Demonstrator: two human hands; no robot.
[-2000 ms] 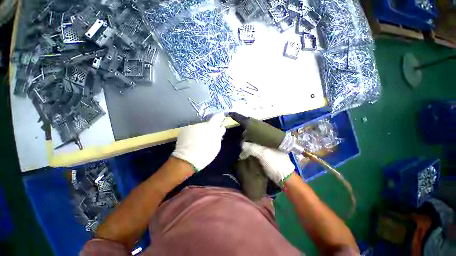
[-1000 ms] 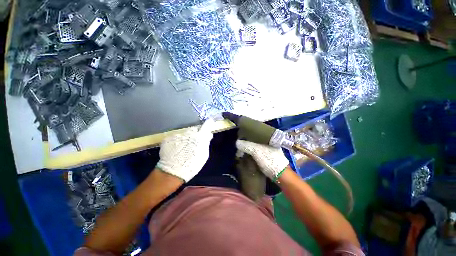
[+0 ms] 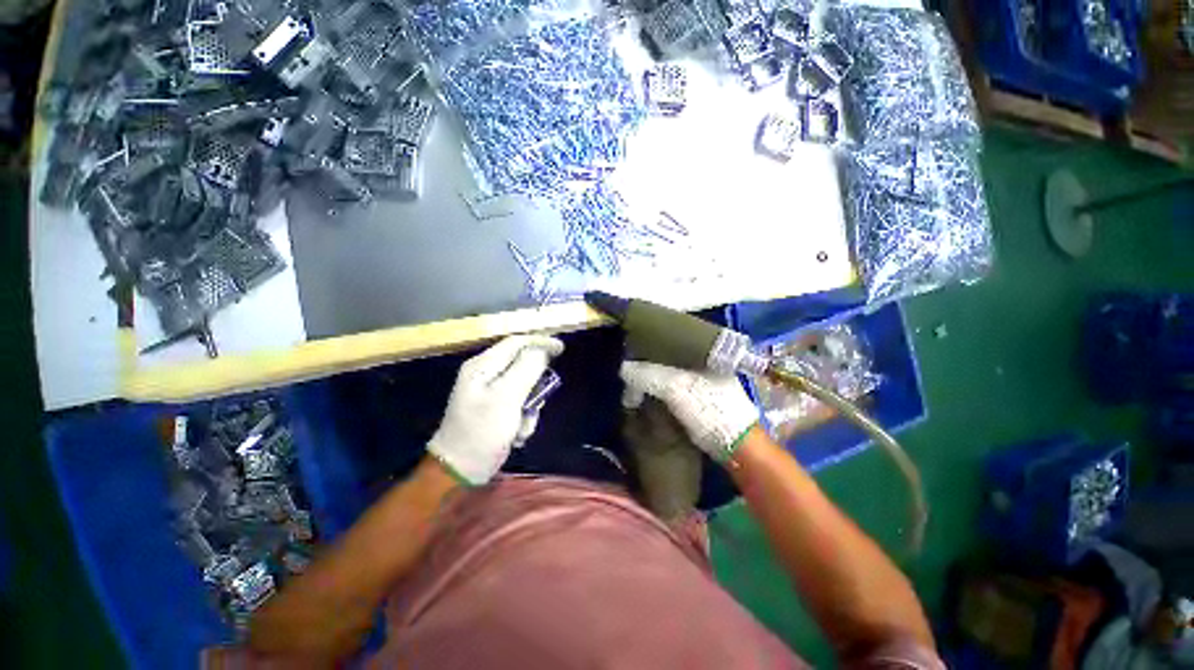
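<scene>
My left hand [image 3: 487,408], in a white knitted glove, holds a small shiny metal part [image 3: 542,389] below the table's near edge. Most of the part is hidden by the fingers. My right hand [image 3: 697,403], gloved in white with a green wrist edge, is closed around the olive-green air tool [image 3: 674,338]. The tool's dark nose points left at the yellow table edge [image 3: 380,351]. The loose pile of thin shiny pins [image 3: 557,118] lies mid-table, beyond the tool's nose. Dark grey brackets [image 3: 249,131] are heaped at the table's left.
A few brackets [image 3: 779,135] lie at the table's top right, beside clear bags of pins [image 3: 917,170]. Blue bins sit below the table, left [image 3: 118,524] and right [image 3: 904,380]. A tan hose [image 3: 858,419] curves from the tool. A round stand base [image 3: 1067,212] is on the floor.
My left hand has drawn back from the table edge and pins, and a metal part now shows in its fingers. The right hand and tool have barely moved.
</scene>
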